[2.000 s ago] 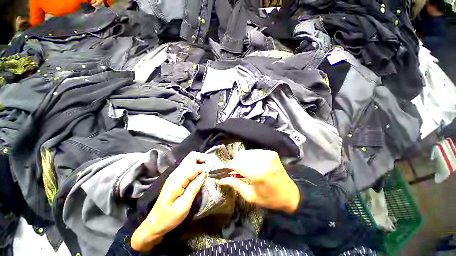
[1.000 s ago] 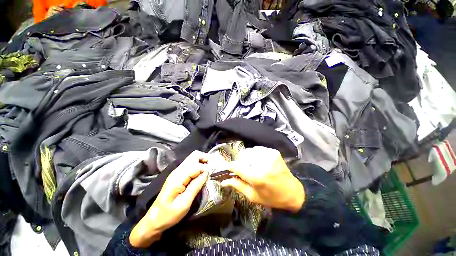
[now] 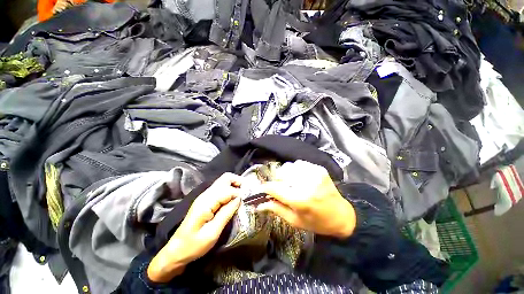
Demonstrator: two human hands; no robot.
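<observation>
A garment lies bunched in front of me, with a black fabric panel [image 3: 293,150] at its far side and shaggy yellow-green and cream embroidery [image 3: 290,244] on grey cloth nearer to me. My left hand [image 3: 201,224] pinches the pale cloth between thumb and fingers. My right hand [image 3: 307,198] is closed round small dark thread snips [image 3: 257,198], whose tip points left at the pinched cloth, close to my left fingertips. The rest of the snips is hidden in the right hand.
Grey and black denim garments [image 3: 103,120] lie heaped around and beyond my hands. A green plastic crate [image 3: 457,241] stands low at the right, near a red-striped white cloth [image 3: 508,189]. Part of a person in orange [image 3: 50,8] shows at the far left.
My right hand has shifted slightly, and the snips stay at the pinched cloth. My left hand has barely moved. The orange-clad person shows less at the top left.
</observation>
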